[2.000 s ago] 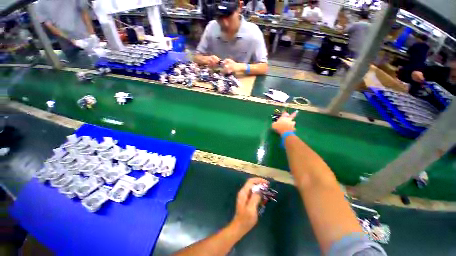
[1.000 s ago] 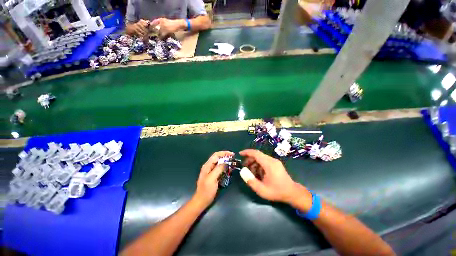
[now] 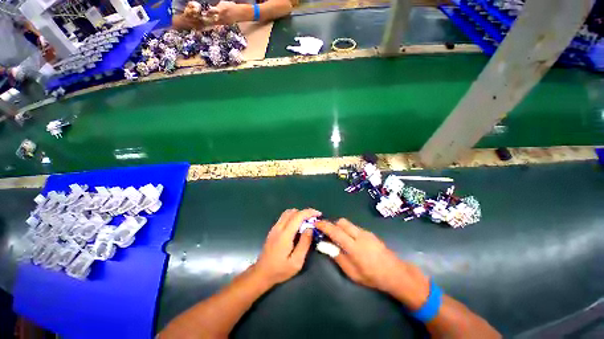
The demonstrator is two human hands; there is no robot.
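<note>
My left hand [image 3: 285, 248] and my right hand [image 3: 364, 255] meet over the dark green bench in front of me. Between their fingertips is a small wired board assembly [image 3: 309, 225], with white and dark parts showing; the fingers hide most of it. A white wrap [image 3: 328, 249] is on a right-hand fingertip, and a blue wristband [image 3: 428, 301] is on my right wrist. A tangled pile of wired board assemblies [image 3: 434, 206] lies on the bench to the right, beyond my hands.
Whitish plastic housings [image 3: 79, 228] stand in rows on a blue sheet [image 3: 99, 301] at left. A green belt [image 3: 251, 109] crosses behind, with a few units at its left. A pale post [image 3: 503, 83] slants at right. Another person's hands [image 3: 225, 13] work opposite over a similar pile.
My right hand has come back from the belt over the last two seconds. Since one second ago its fingers have closed in against the assembly and my left fingertips.
</note>
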